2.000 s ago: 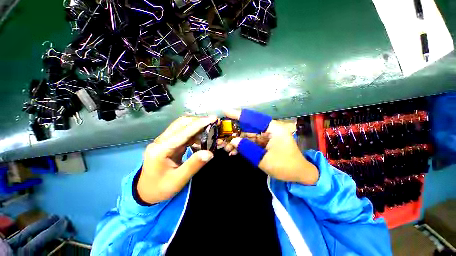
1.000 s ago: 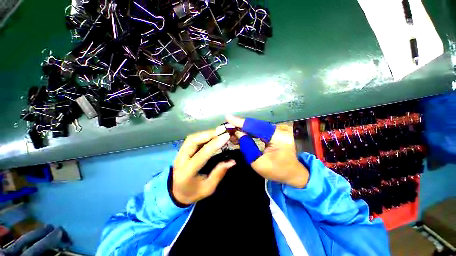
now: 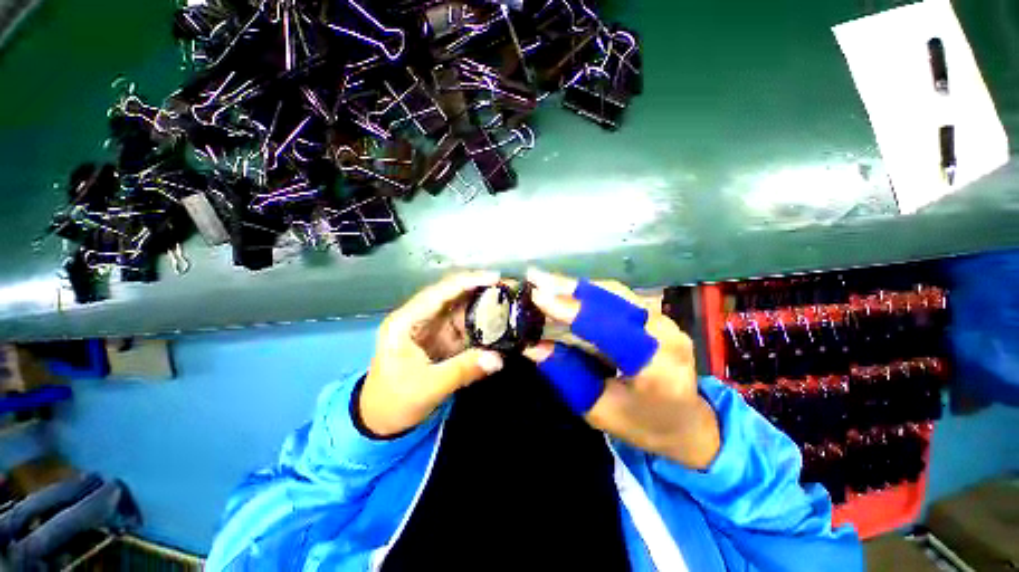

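A small black housing [image 3: 492, 317] with a pale, shiny centre is held between the fingertips of both hands, just off the bench's front edge. My left hand [image 3: 430, 352] grips its left side with thumb and fingers. My right hand [image 3: 631, 363], with blue finger wraps [image 3: 615, 324] on its fingers, holds its right side. The fingers cover part of the piece. A large heap of binder clips [image 3: 324, 123] with silver wire handles lies on the green bench, beyond the hands to the left.
A white paper sheet [image 3: 911, 106] with two dark parts lies on the bench [image 3: 715, 145] at the right. An orange-red tray [image 3: 894, 508] with rows of clips is below the bench at the right. Folded blue-grey cloth [image 3: 62, 508] shows at the lower left.
The orange item seen in the hands earlier no longer shows. The piece's pale face is now turned to the camera, and both hands hold it from the sides.
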